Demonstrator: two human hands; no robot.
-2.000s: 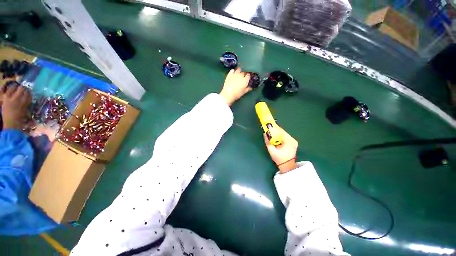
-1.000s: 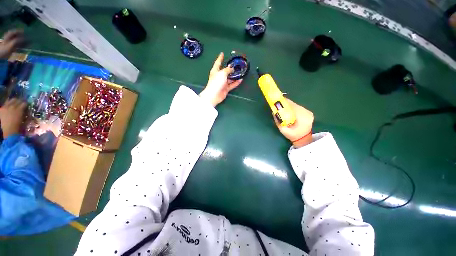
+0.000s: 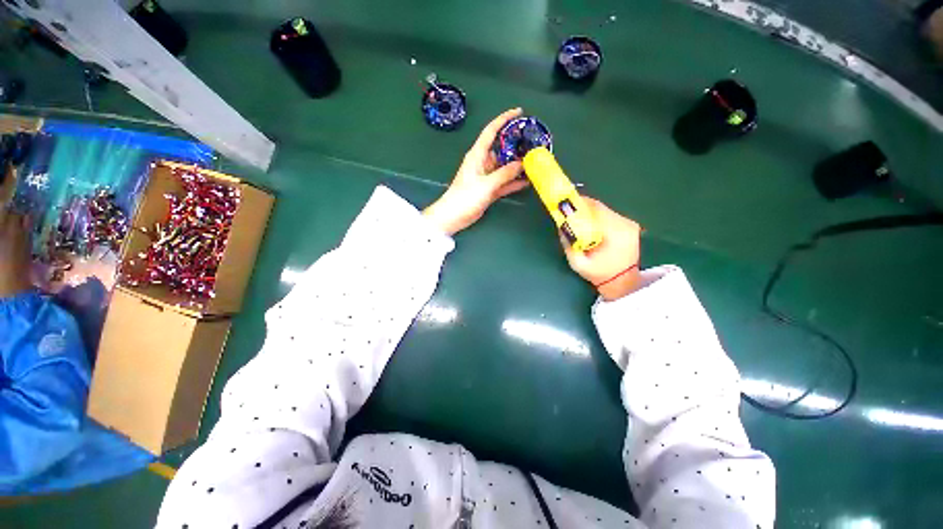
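My left hand (image 3: 478, 178) holds a round wired unit (image 3: 511, 138), dark blue with a dark rim, by its left and lower edge. My right hand (image 3: 608, 246) grips the yellow electric screwdriver (image 3: 559, 196). The screwdriver's front end is at the lower right of the unit's face; its tip is hidden. Another small wired disc (image 3: 444, 105) lies up and left of my left hand, and one more wired disc (image 3: 579, 59) lies farther back.
Black cylindrical housings lie at back left (image 3: 306, 59) and right (image 3: 716, 117), (image 3: 851, 169). A black cord (image 3: 773, 279) loops at right. At left are a metal upright (image 3: 171, 87), a box of red wired parts (image 3: 186, 240), an empty cardboard tray (image 3: 157, 370) and a coworker's blue sleeve (image 3: 54, 387).
My left hand has the unit turned face up and has shifted slightly right. The screwdriver's front end has come from beside the unit onto it. The discs and housings have shifted right in view.
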